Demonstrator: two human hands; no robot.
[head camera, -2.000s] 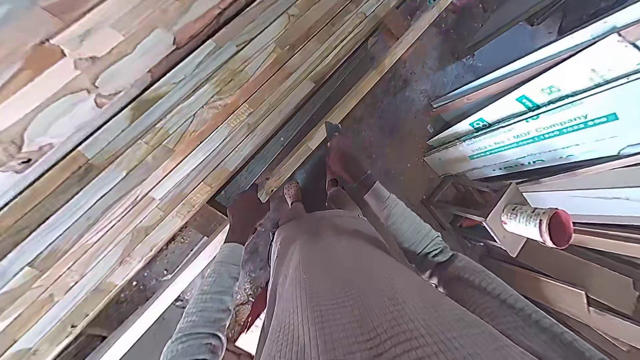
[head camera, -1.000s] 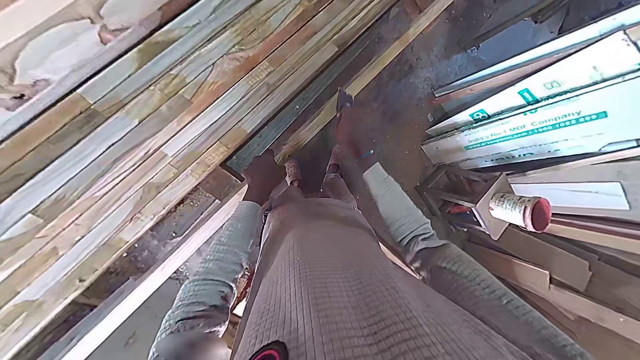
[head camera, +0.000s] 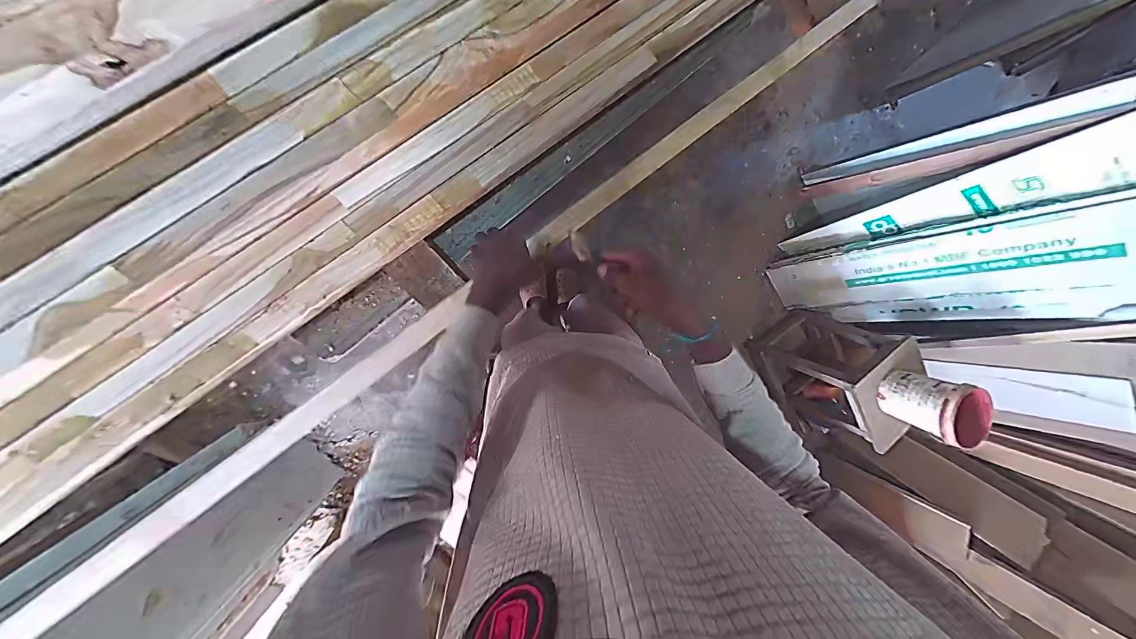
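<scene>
A long pale wooden strip (head camera: 701, 129) runs diagonally from the upper right to my hands; a pale length continues down to the lower left. My left hand (head camera: 499, 266) is on it near the middle, fingers bent around its edge. Just right of it, my right hand (head camera: 643, 280), with a blue band at the wrist, is closed on a small dark tool, likely a hammer, whose end points at the strip beside my left fingers. Blur hides the tool's exact form. My feet (head camera: 555, 297) are partly visible just below the hands, above my ribbed garment.
Jointed wooden boards (head camera: 355, 186) lie diagonally at the left. At the right are printed white panels (head camera: 958, 257), a small wooden stand (head camera: 852, 368) with a red-ended cylindrical container (head camera: 932, 408) and several brown board offcuts (head camera: 967, 497). A grey panel (head camera: 213, 541) lies lower left.
The dark end of the tool in my right hand pointed up and away before; now it is lower and close to my left hand. My left hand stays at the strip.
</scene>
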